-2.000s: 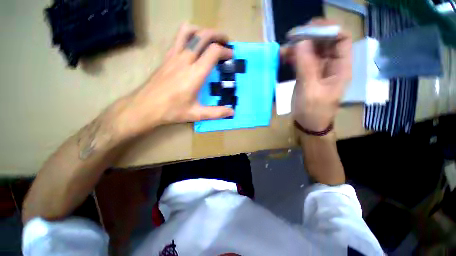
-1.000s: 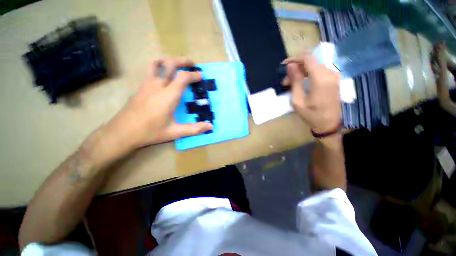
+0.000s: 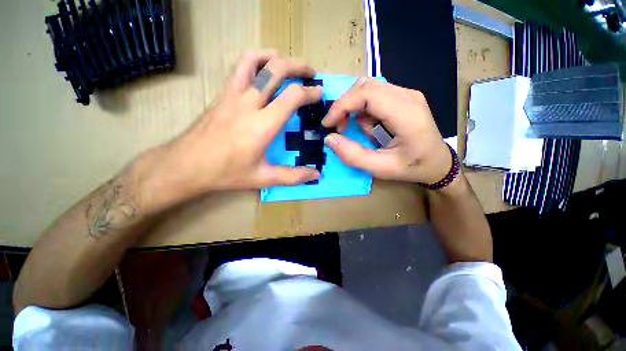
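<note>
A bright blue fixture (image 3: 346, 179) lies flat on the bench in front of me. A black plastic housing (image 3: 312, 145) sits in its middle, with a small grey patch showing at its centre. My left hand (image 3: 233, 127) holds the housing at both ends, fingers at the top and thumb at the bottom. My right hand (image 3: 391, 134) is over the fixture's right part, thumb and fingertips close together at the housing's right side. Whether a small piece is between those fingertips cannot be told. A small grey-silver piece (image 3: 382, 135) shows at a finger of my right hand.
A row of black housings (image 3: 113, 44) stands at the upper left. A black sheet (image 3: 417, 62) with a white edge lies right of the fixture. Further right are a white box (image 3: 491, 123), a grey-silver stack (image 3: 575, 103) on it, striped strips (image 3: 542, 185) and a metal strip (image 3: 484, 20).
My right hand has moved left from the black sheet to the housing on the fixture. My left hand still holds the housing. The camera view has shifted.
</note>
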